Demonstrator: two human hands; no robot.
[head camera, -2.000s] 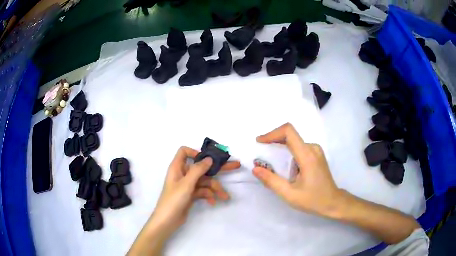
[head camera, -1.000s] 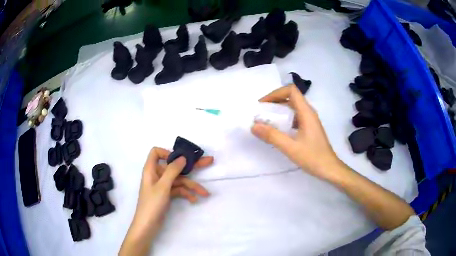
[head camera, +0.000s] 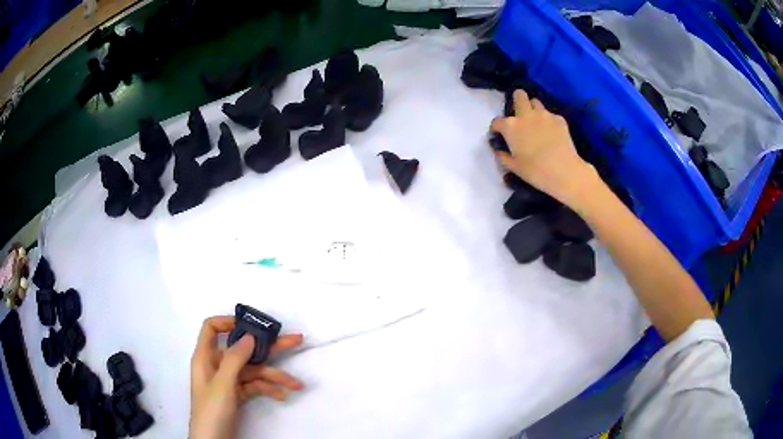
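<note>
My left hand holds a squarish black part between thumb and fingers, low left of centre; a thin pale line shows on its face. My right hand reaches into the heap of rounded black parts beside the blue bin; its fingertips are on the dark parts, and whether they grip one cannot be told. The glue bottle lies on the smaller white sheet, nearly lost against it, with its teal needle hub pointing left.
Joined black pieces stand in rows along the far edge. A small pointed black piece lies right of them. Squarish black parts and a phone are at left. The blue bin borders the right side.
The view has shifted right. My right hand has let go of the bottle, which now lies on the sheet, and moved right to the heap. My left hand still holds the black part.
</note>
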